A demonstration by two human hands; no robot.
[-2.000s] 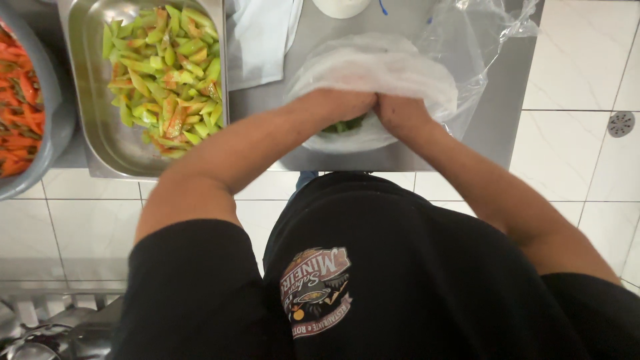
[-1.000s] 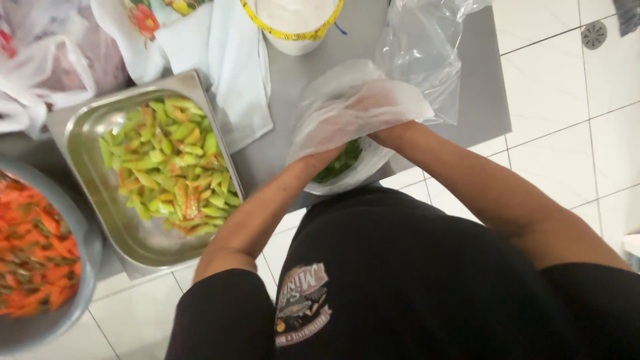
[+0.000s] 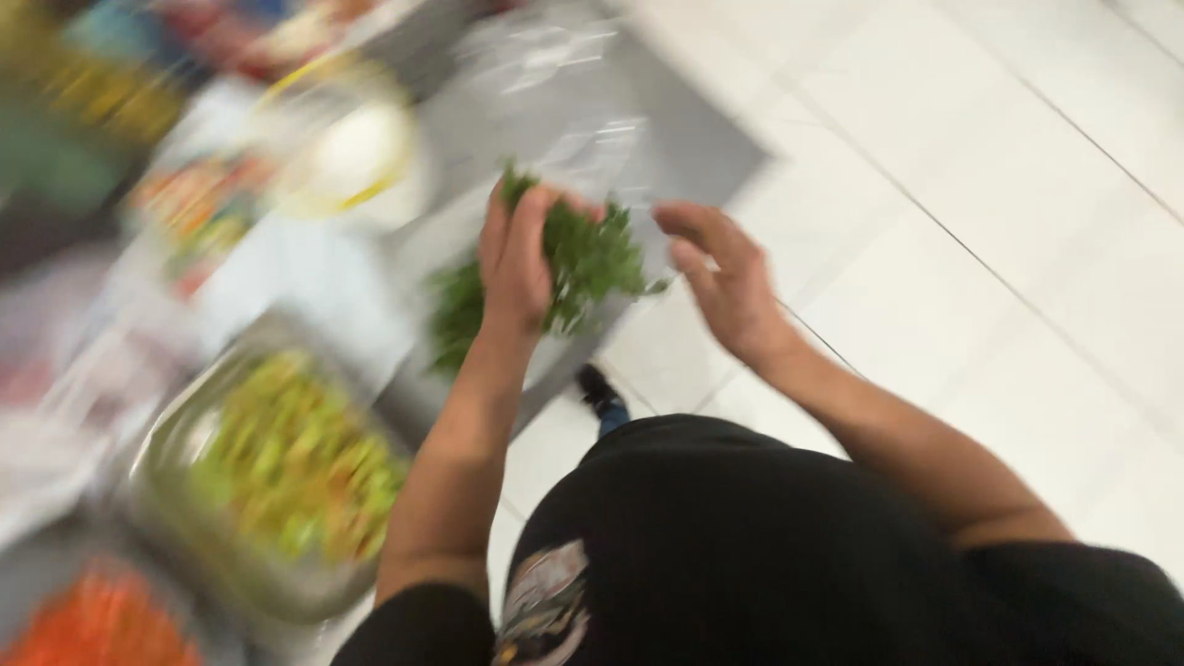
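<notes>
My left hand point(image 3: 518, 264) is closed around a bunch of leafy green herbs point(image 3: 597, 254), with its fingers curled over the leaves. More of the greens lie just left of the wrist, low over the steel table point(image 3: 684, 120). To the right of the bunch, my right hand point(image 3: 726, 277) is held in the air, fingers apart and slightly bent, touching nothing. Clear plastic point(image 3: 601, 148) lies on the table behind the herbs. Blur hides what lies directly under the bunch.
A steel pan point(image 3: 153, 453) of cut green vegetable pieces stands at the lower left, with chopped orange-red vegetables point(image 3: 106, 620) beyond it. A light cloth point(image 3: 296, 277) and a yellow-rimmed white container point(image 3: 356, 153) are at the upper left. Tiled floor point(image 3: 925, 324) borders the table on the right.
Both hands were at the whitish plastic bag; now my left hand holds green herbs in view and my right hand is apart from it. The view has turned considerably.
</notes>
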